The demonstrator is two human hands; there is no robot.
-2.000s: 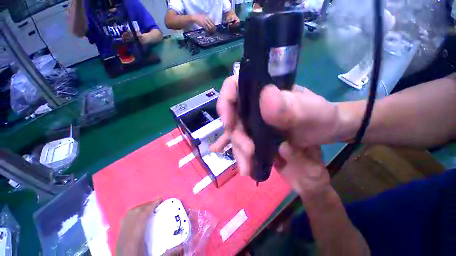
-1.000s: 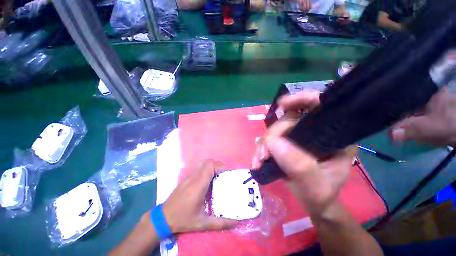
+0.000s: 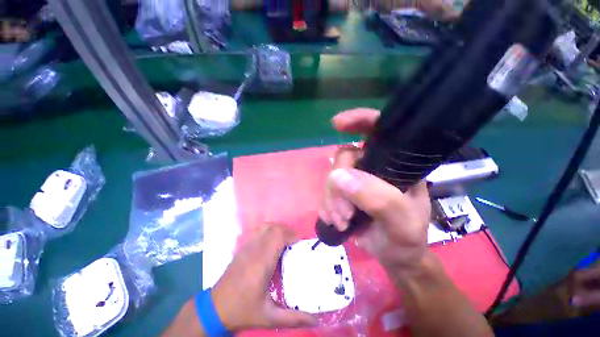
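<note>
A white housing (image 3: 317,276) lies on its clear plastic bag on the red mat (image 3: 283,178), its face with small dark holes and a dark connector upward. My left hand (image 3: 253,280), with a blue wristband, holds the housing at its left side, thumb along the near edge. My right hand (image 3: 388,214) grips the black electric screwdriver (image 3: 427,112) near its nose. The screwdriver is tilted, its nose at the housing's far left corner with a short bit showing. Whether a screw is at the tip cannot be told.
The screw feeder (image 3: 454,214) stands behind my right hand, partly hidden. A thin dark tool (image 3: 503,209) lies right of it. Several bagged housings (image 3: 95,296) lie at left. A bluish flat bag (image 3: 174,204) and metal post (image 3: 122,79) are beside the mat. The black cord (image 3: 549,210) hangs at right.
The screwdriver has become more upright and its nose has shifted left to the housing's far left corner. The other hand near the screwdriver has left it; a hand shows at the right edge.
</note>
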